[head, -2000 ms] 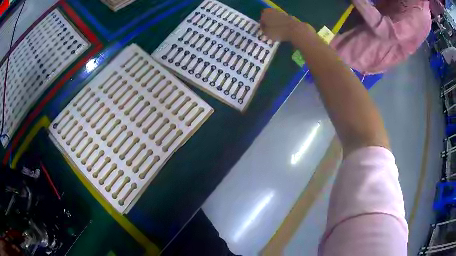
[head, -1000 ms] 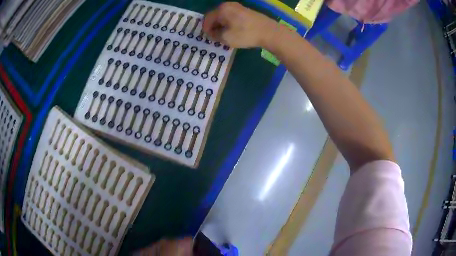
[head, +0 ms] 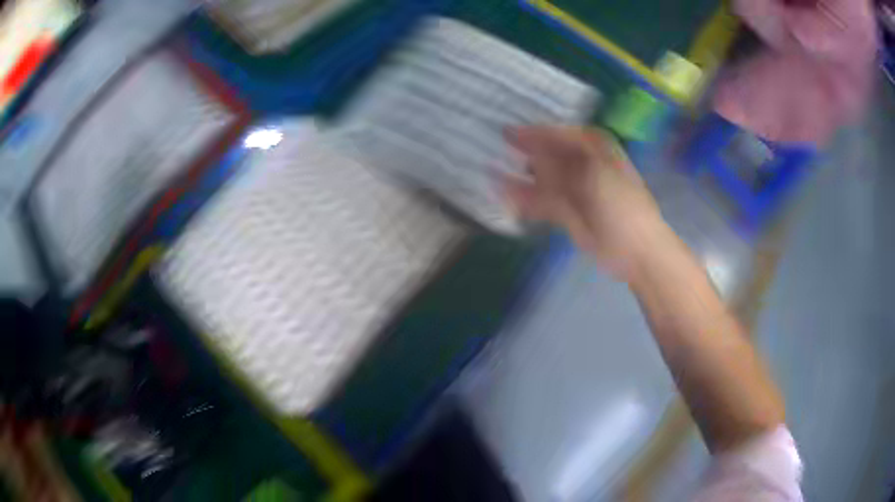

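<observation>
The frame is strongly blurred. My right hand (head: 569, 186) is over the right edge of the far-right foam tray (head: 442, 108). Its fingers are bent; blur hides whether a part is between them. The near-right foam tray (head: 304, 265) lies nearer, its rows of dumbbell parts smeared. The dark test fixture (head: 98, 392) shows in part at the lower left. A skin-toned, reddish-brown shape at the lower left edge may be my left hand, but it is cut off and too blurred to tell.
A white upper tray (head: 128, 157) lies inside red tape at the upper left. Part of a tray stack (head: 280, 22) is at the top. A green card (head: 633, 113) lies near the bench edge. A person in pink (head: 795, 78) is at the upper right by a blue stool (head: 751, 186).
The view has swung back left towards the fixture since one second ago. My right hand has moved from the tray's far corner nearer along its right side. The blurred hand at the bottom edge no longer shows there.
</observation>
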